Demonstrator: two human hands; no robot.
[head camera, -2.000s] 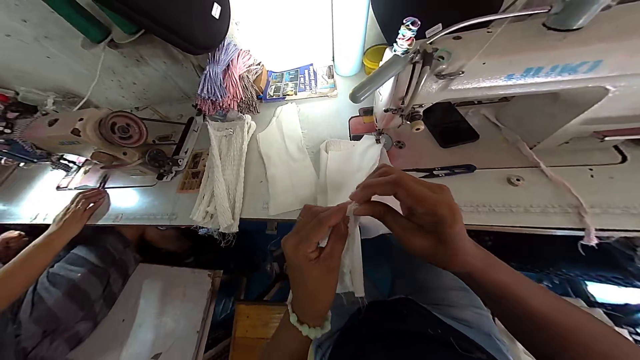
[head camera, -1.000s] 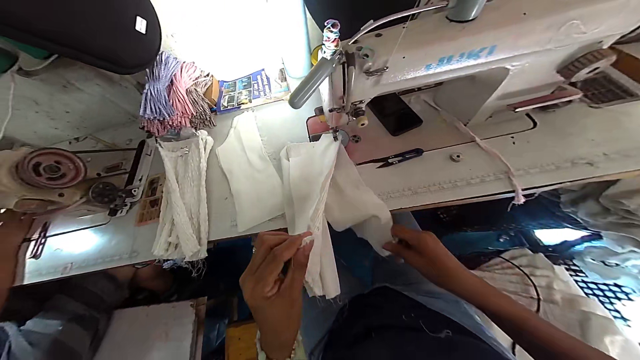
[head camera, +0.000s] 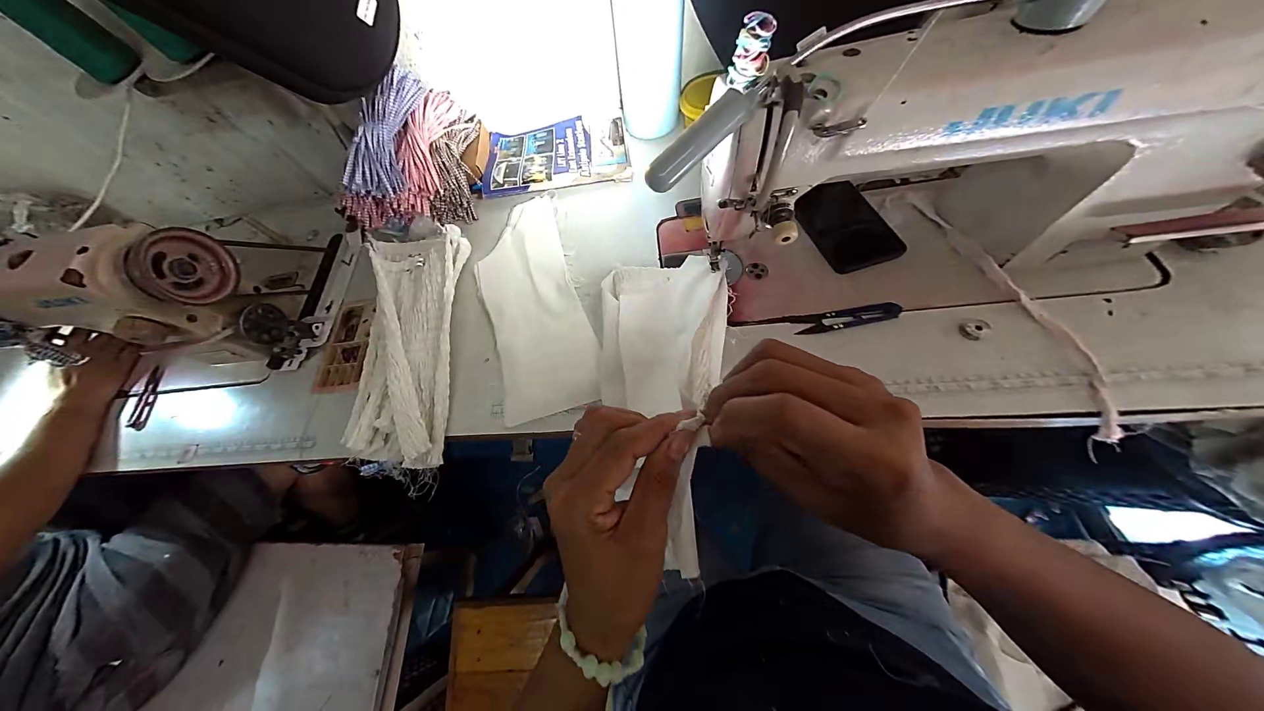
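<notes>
My left hand (head camera: 617, 484), with a beaded bracelet at the wrist, pinches the edge of a white fabric piece (head camera: 657, 341) below the sewing machine. Beside it my right hand (head camera: 825, 434) grips the same edge, the fingertips of both hands nearly meeting. The fabric's far end lies at the needle and presser foot (head camera: 716, 259) of the Juki sewing machine (head camera: 1007, 109); a narrow end hangs over the table edge. Left of it lies another white fabric piece (head camera: 538, 316), then a bundle of white textured strips (head camera: 405, 346). Thread snips (head camera: 849, 317) rest right of the needle.
A black phone (head camera: 851, 227) lies under the machine arm, and a twisted fabric strip (head camera: 1027, 306) hangs over the edge. Bundles of checked strips (head camera: 405, 148) and a printed booklet (head camera: 538, 158) lie behind. At left, another person's hand (head camera: 94, 370) is at a second sewing machine (head camera: 118, 276).
One second ago my right hand held a separate flap of the white fabric off to the right; now it has come in beside my left hand at the edge. The view has shifted.
</notes>
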